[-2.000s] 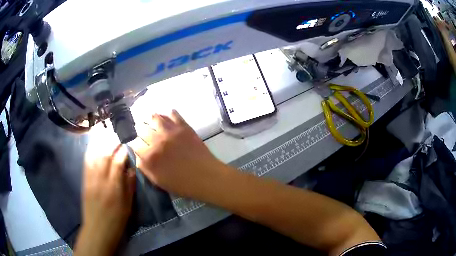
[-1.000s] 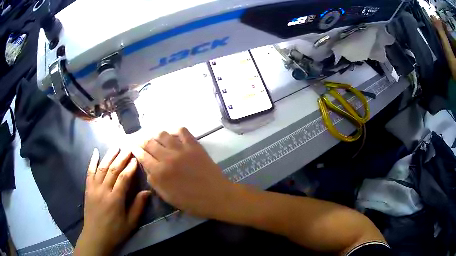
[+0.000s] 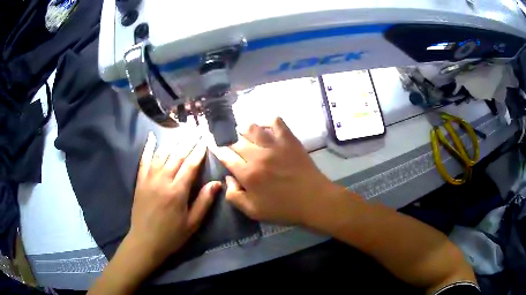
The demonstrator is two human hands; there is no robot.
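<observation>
A dark grey garment panel [image 3: 104, 155] lies flat on the machine bed, under the needle area and both hands. My left hand [image 3: 170, 193] lies spread on the panel, fingers apart, just in front of the needle. My right hand [image 3: 277, 173] rests on the panel's right part with bent fingers, its fingertips close to the stubby dark cylinder [image 3: 221, 122]. Whether its fingers pinch the cloth cannot be told. The presser foot and needle area [image 3: 190, 112] is blurred by glare. The sewing machine head [image 3: 323, 49] spans above.
A smartphone [image 3: 353, 106] with a lit screen lies right of the needle. Yellow-handled scissors [image 3: 455, 150] lie farther right, near the ruler-marked table edge [image 3: 398, 181]. Small metal parts [image 3: 424, 89] and pale scraps [image 3: 487, 83] lie behind them. Dark cloth is at the left.
The whole view has shifted, so the machine and phone appear farther right. My right hand has moved up beside the dark cylinder. My left hand, closer-fingered at first, stays spread on the cloth.
</observation>
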